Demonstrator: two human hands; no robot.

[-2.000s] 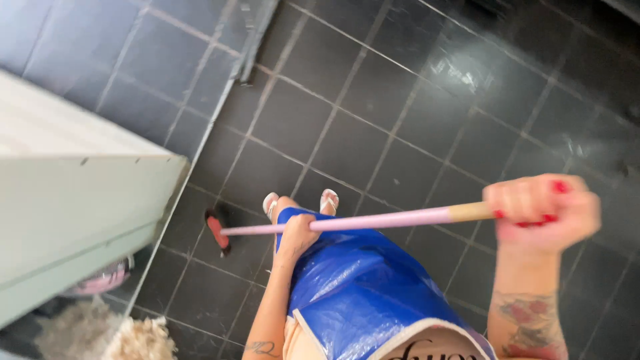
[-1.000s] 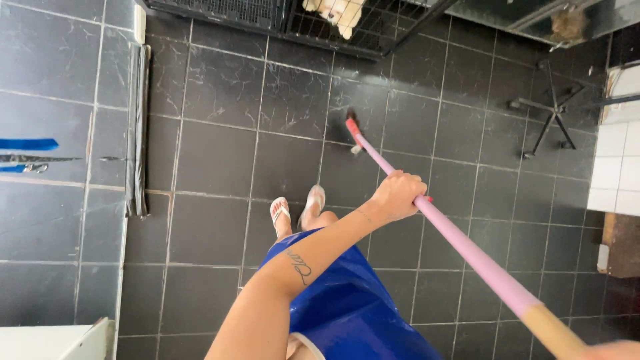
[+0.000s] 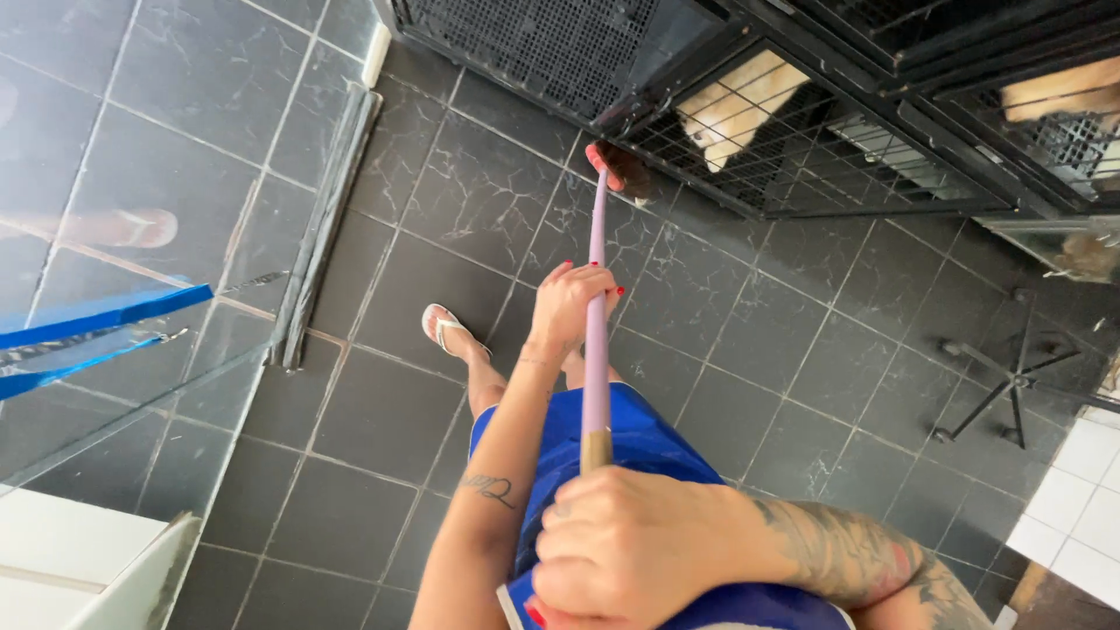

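Observation:
A pink-handled broom [image 3: 597,350] runs from near my body out toward black wire cages. My left hand [image 3: 576,304] is wrapped around the middle of the handle. Closer to the camera, my right hand [image 3: 626,542] grips the top end, just past a tan section. The broom's red head with dark bristles [image 3: 623,171] is on the dark tiled floor [image 3: 472,280], right by the lower edge of the cages. A blue apron [image 3: 639,437] covers my front, partly hidden by my forearms.
Black wire cages [image 3: 752,206] line the top, with a light-coloured dog [image 3: 735,109] behind the bars and tan fur in another. A wheeled stool base [image 3: 1018,381] stands at right. To the left are a glass panel [image 3: 131,420] and a grey rolled strip [image 3: 324,236] on the floor.
The view has turned strongly toward the cages. Since one second ago, the broom head has come up against the cages' lower edge, and my right hand has moved in before my body. Both hands stay on the handle.

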